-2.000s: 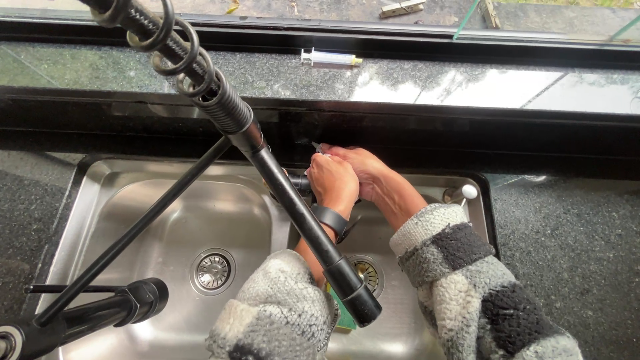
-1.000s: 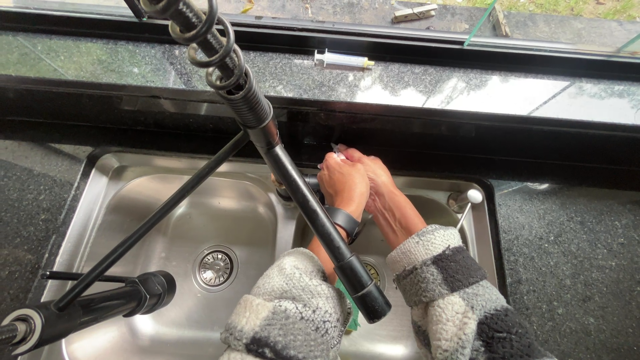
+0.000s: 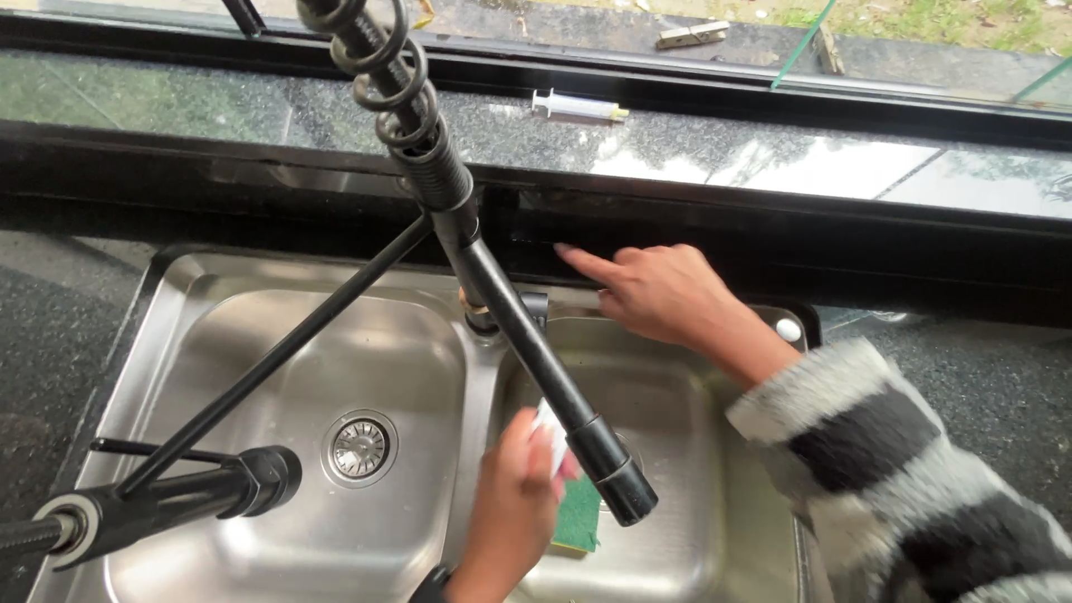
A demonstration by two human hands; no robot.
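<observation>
My left hand [image 3: 515,494] is closed on a small white object [image 3: 548,435] above the right basin, beside the black spout of the spring faucet [image 3: 536,343]. Fingers and spout hide part of that object. Over the back rim of the sink, my right hand [image 3: 662,289] points its index finger leftward at the black wall strip, its other fingers curled; nothing shows in it. Whether the fingertip touches the strip I cannot tell. A green scouring sponge [image 3: 576,519] lies in the right basin [image 3: 670,502], just right of my left hand.
The left steel basin [image 3: 276,335] has a round drain strainer [image 3: 360,447]. A black faucet body [image 3: 184,494] with its slanting arm crosses the left side. On the granite sill [image 3: 469,126] lies a plastic syringe [image 3: 579,106]. A wooden clothespin [image 3: 693,34] is outside the window. A white knob [image 3: 788,329] sits at the back right corner.
My hands were together behind the spout and have parted. The left has come down over the right basin with the white object; the right stays near the back rim, index finger extended.
</observation>
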